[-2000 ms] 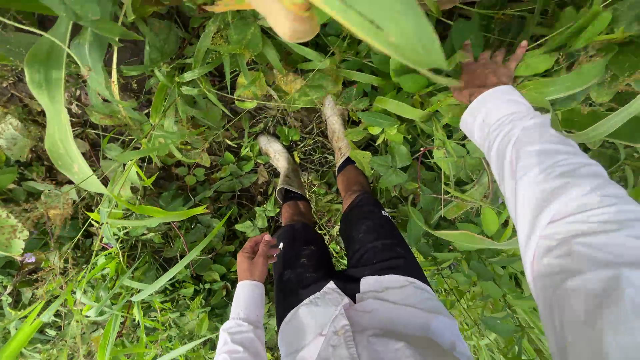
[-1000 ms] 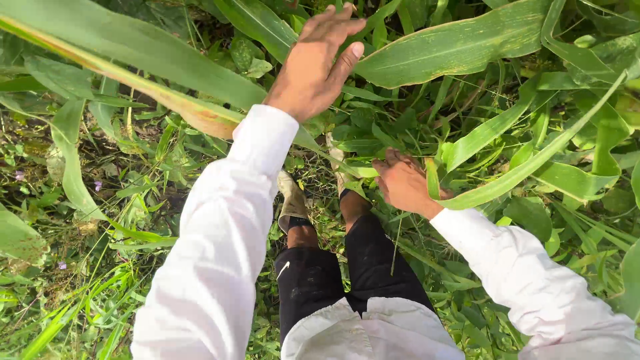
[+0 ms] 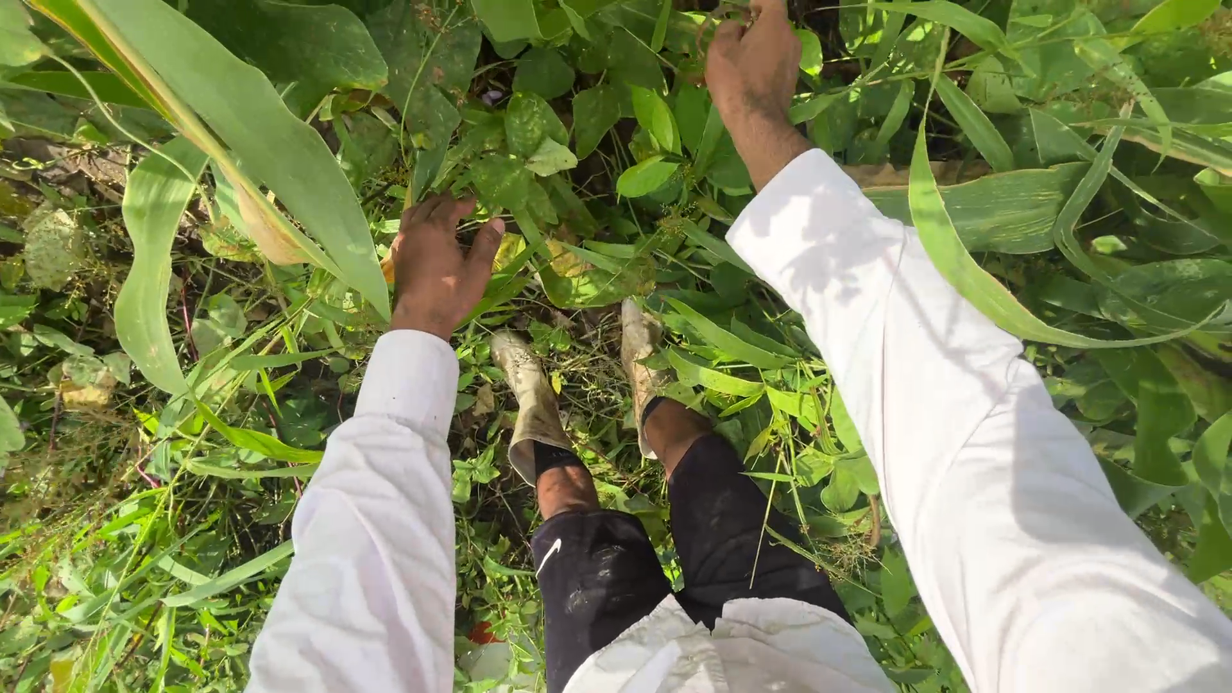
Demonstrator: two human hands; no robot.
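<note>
My left hand (image 3: 441,262) is at the left of centre among low green leaves, its thumb apart from the fingers and nothing seen in it. A long green blade leaf (image 3: 260,144) hangs just left of it. My right hand (image 3: 756,67) reaches to the top edge, fingers curled near thin stems; the fingertips are partly cut off, so whether it grips a stem cannot be told. Broad vine leaves (image 3: 647,176) lie between the two hands.
Below my hands are my muddy boots (image 3: 531,399), standing in weeds and dry stalks. More long blade leaves (image 3: 1001,207) arch over my right sleeve. Dense grass (image 3: 125,577) grows at the lower left.
My left hand has come down from the top centre to the left among the leaves. My right hand has moved up to the top edge, away from my legs.
</note>
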